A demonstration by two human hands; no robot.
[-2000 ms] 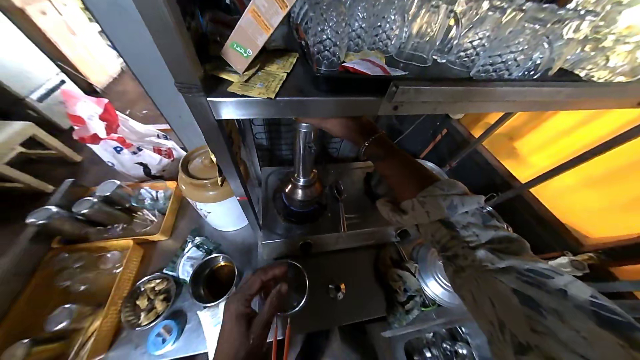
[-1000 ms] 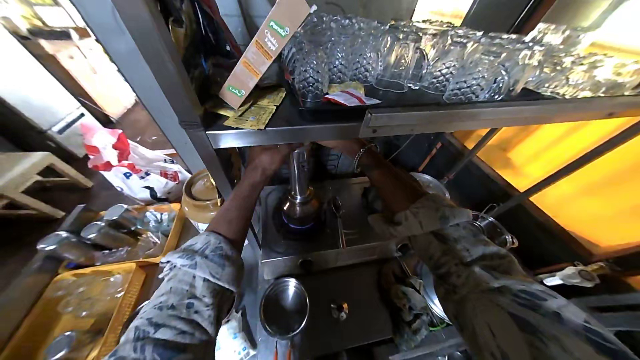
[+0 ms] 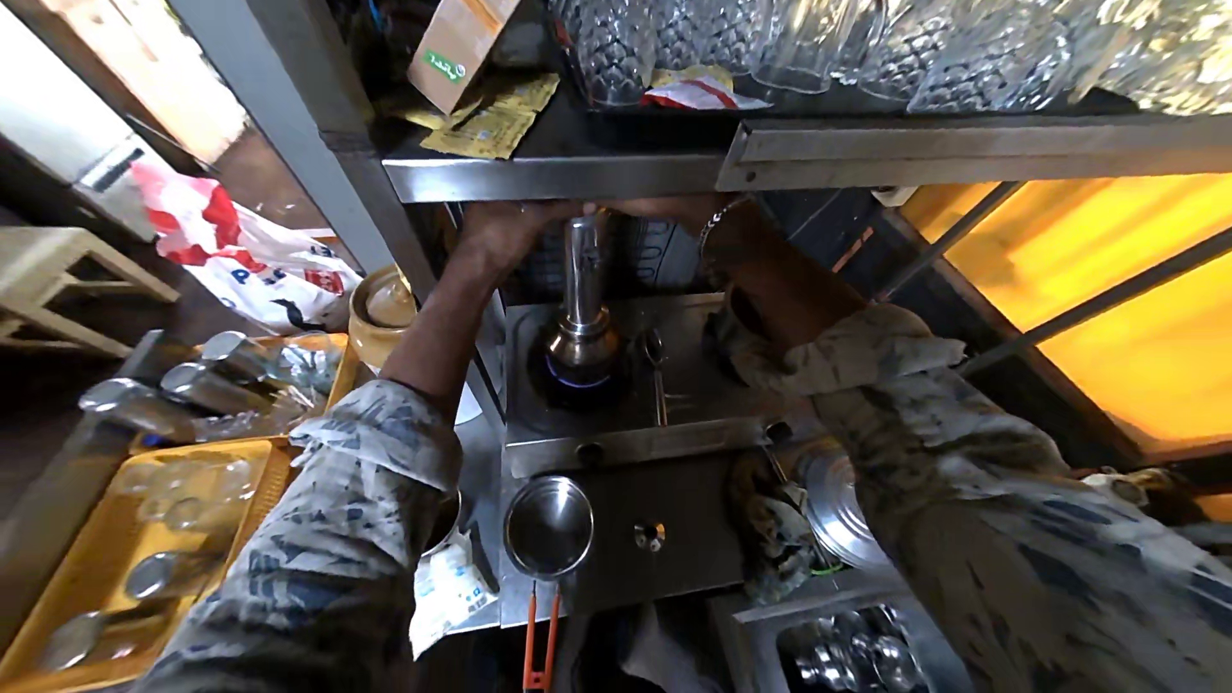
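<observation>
Both arms reach up beneath the edge of a metal shelf (image 3: 577, 178). My left hand (image 3: 515, 226) and my right hand (image 3: 664, 210) come close to the top of a tall metal vessel (image 3: 582, 289) from either side; the shelf edge hides most of the fingers, so what they hold cannot be seen. The vessel stands upright on a burner of a steel gas stove (image 3: 635, 438), with a blue flame under it. A spoon (image 3: 657, 375) lies on the stove, right of the vessel. In front of the stove rests a steel saucepan (image 3: 549, 527) with orange handles.
Glass mugs (image 3: 616, 58), a cardboard box (image 3: 457, 53) and yellow packets (image 3: 500, 115) are on the shelf. Yellow baskets (image 3: 274, 472) with glasses and a ceramic jar (image 3: 380, 308) stand left. A white packet (image 3: 448, 592) lies beside the saucepan; a round metal lid (image 3: 842, 510) is at right.
My left hand, two seconds ago by the saucepan, has moved up under the shelf edge beside the vessel's top. My right hand stays under the shelf.
</observation>
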